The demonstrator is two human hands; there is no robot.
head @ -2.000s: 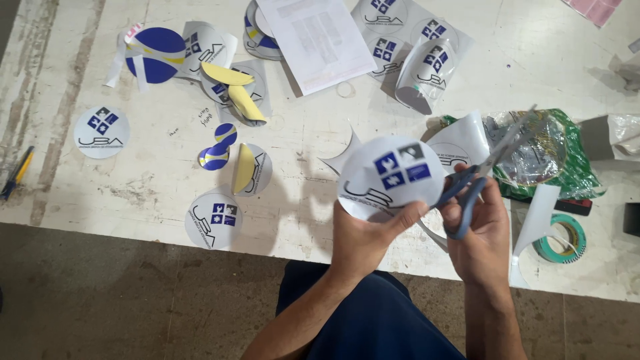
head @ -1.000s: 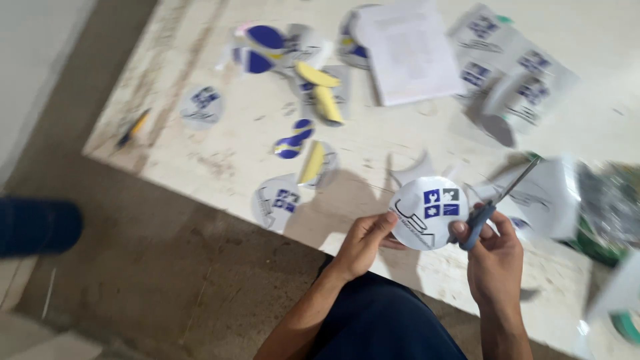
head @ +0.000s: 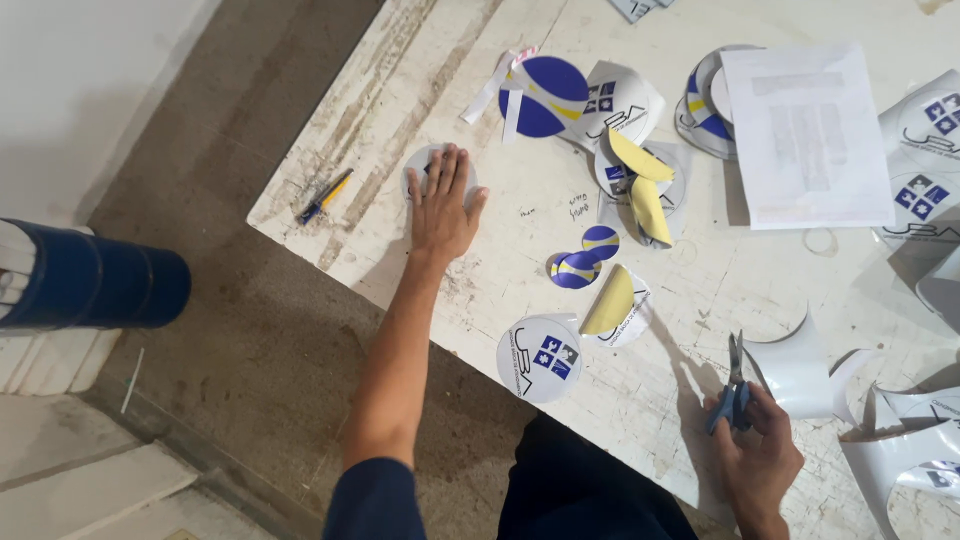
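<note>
My left hand (head: 442, 206) lies flat, fingers spread, over a round printed sticker (head: 410, 161) near the left end of the white worktable. In my right hand (head: 757, 450), above the front edge, is a pair of scissors (head: 731, 401) with blue-grey handles, blades pointing away and nearly together. Between the hands, another round sticker (head: 529, 360) rests at the table's edge, beside a sticker with a folded yellow backing (head: 611, 300). Small blue and yellow oval stickers (head: 576, 270) lie just behind them. Curled white vinyl offcuts (head: 795, 367) are next to the scissors.
A utility knife (head: 325, 196) lies near the left corner. Farther back are a large blue and yellow sticker (head: 551, 75), printed sheets (head: 922, 124) and white paper (head: 810, 142). A blue drum (head: 112, 277) stands on the floor at left, beyond the table's edge (head: 330, 277).
My left hand has left the round sticker held between both hands and moved left onto the table. The right hand still holds the scissors. The view has swung left.
</note>
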